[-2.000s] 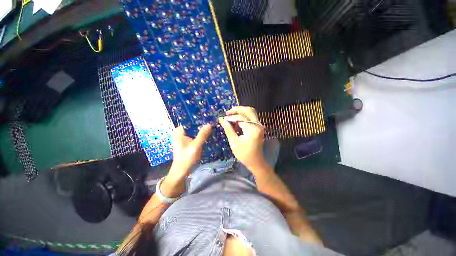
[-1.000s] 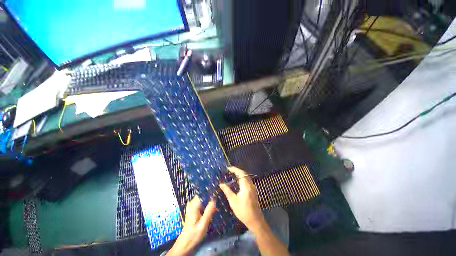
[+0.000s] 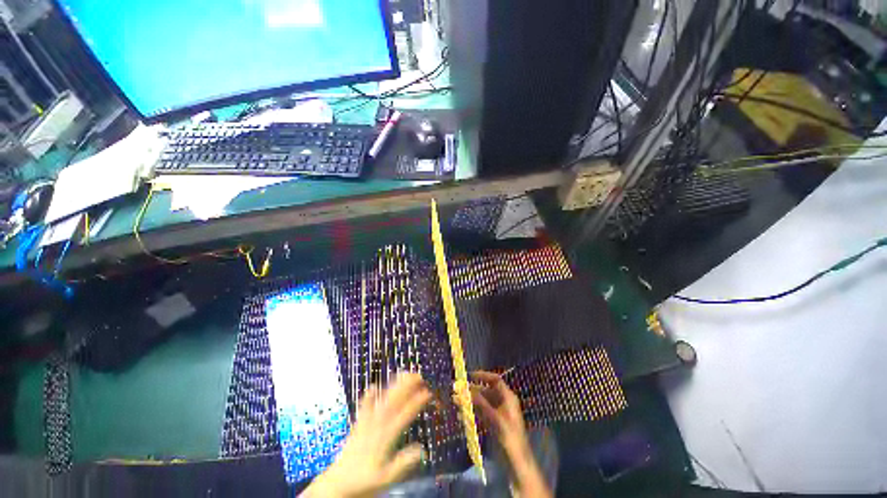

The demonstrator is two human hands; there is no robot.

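A circuit board panel [image 3: 449, 331] stands nearly edge-on over the racked boards, showing as a thin yellow line. My right hand [image 3: 496, 404] is at its lower right side, fingers bent against it, with a thin tool between the fingers. My left hand [image 3: 387, 428] is at the left of the panel, fingers spread, blurred, with nothing seen in it. Racked boards [image 3: 370, 321] lie as close stripes to the left, and more yellow-tan ones [image 3: 569, 384] to the right. A bright blue-white board [image 3: 308, 379] lies flat on the left rows.
Behind is a raised shelf edge [image 3: 292, 219] with a monitor [image 3: 243, 49], keyboard [image 3: 263, 148], marker pen [image 3: 384, 134] and mouse [image 3: 425, 136]. A dark band [image 3: 530, 316] lies between the right board rows. A white surface [image 3: 798, 360] is at right, a narrow speckled strip [image 3: 58, 413] far left.
The panel has turned from its blue face to edge-on. My left hand has come off it and opened. The view has tilted up, bringing the monitor and keyboard into sight.
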